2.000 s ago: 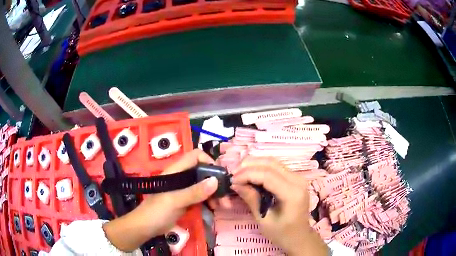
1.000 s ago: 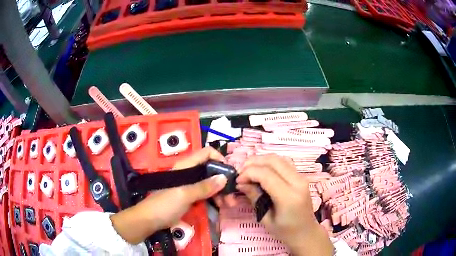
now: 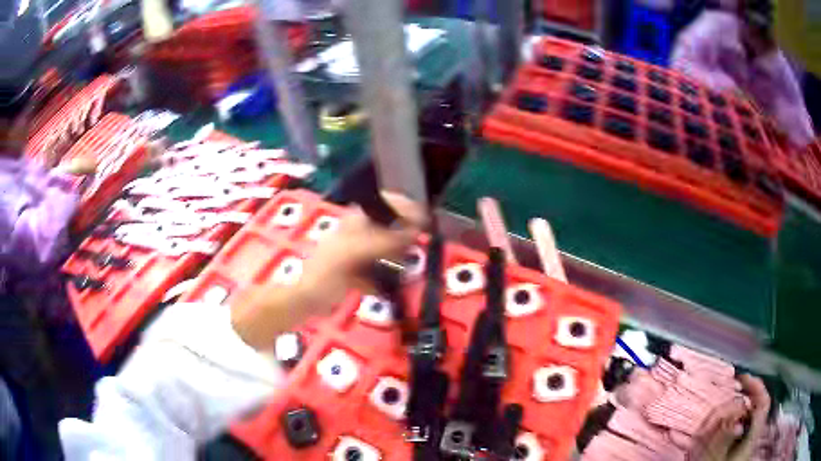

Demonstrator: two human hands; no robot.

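My left hand (image 3: 329,275) is blurred and reaches over the left part of the red compartment tray (image 3: 585,302). Dark strap-like shapes show at its fingers; whether it grips them is unclear. Strapped black watches (image 3: 428,342) lie across the tray, their bands passing its far edge. White watch cases (image 3: 555,383) with round sensors sit in several pockets, and a black watch case (image 3: 300,427) sits near the front. My right hand (image 3: 754,410) is small and blurred at the lower right, among the pink watch straps (image 3: 675,396); its grip is unclear.
Two pink straps (image 3: 545,248) stand at the tray's far edge. A blue stick (image 3: 632,351) lies by the pile. A red tray stack (image 3: 630,167) holds dark cases on the green platform (image 3: 576,203). A grey post (image 3: 383,99) rises behind my left hand. White straps, trays and people flank the bench.
The view has swung left. My hands have parted from the black watch they held together: the left is over the tray, the right at the pink straps.
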